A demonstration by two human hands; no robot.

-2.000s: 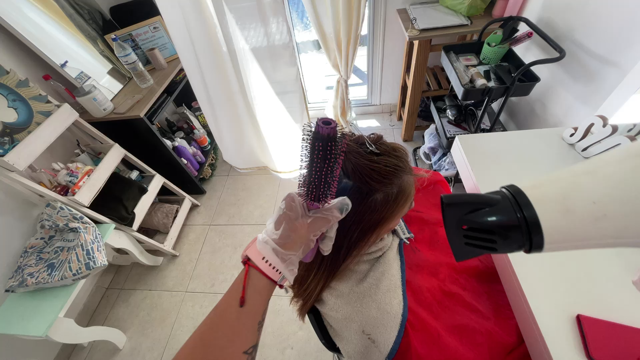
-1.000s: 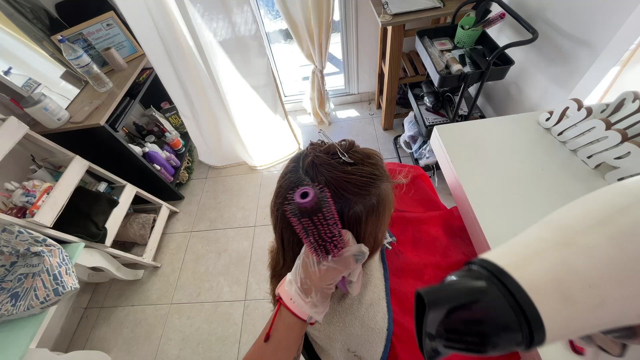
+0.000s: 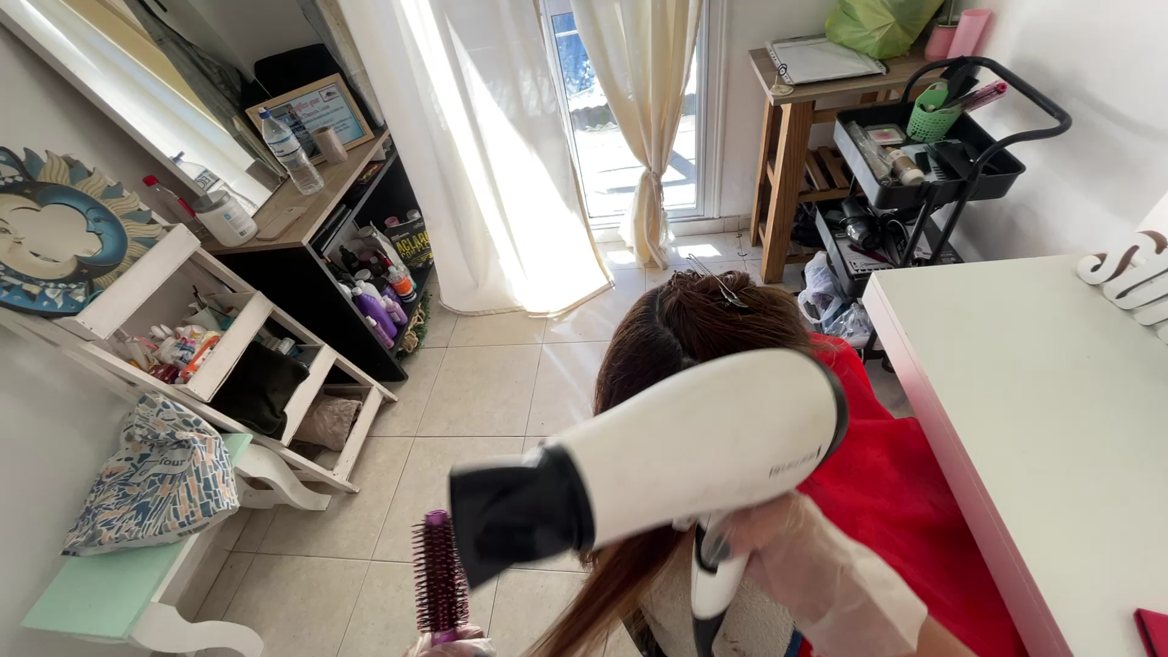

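My right hand (image 3: 776, 547), in a clear glove, grips the handle of a white hair dryer (image 3: 684, 438) with a black nozzle (image 3: 520, 511) that points left. At the bottom edge, my gloved left hand (image 3: 449, 643) is shut on a purple round hairbrush (image 3: 438, 575), upright just left of the nozzle. A seated person's brown hair (image 3: 648, 347) is partly behind the dryer, its top held by metal clips (image 3: 725, 290). A long strand (image 3: 607, 593) hangs down to the right of the brush. A red cape (image 3: 894, 493) and a light towel (image 3: 671, 598) cover the person's shoulders.
A white table (image 3: 1031, 365) stands at the right, with a black trolley (image 3: 967, 182) behind it. On the left are a white ladder shelf (image 3: 246, 356), a mint bench (image 3: 109, 584) with a patterned bag (image 3: 160, 484), and a black cabinet (image 3: 301, 292). A curtain (image 3: 474, 182) hangs ahead.
The brush has moved left and down, off the hair it was against a second ago. The dryer has come in from the right across the head, and my right hand now shows on its handle.
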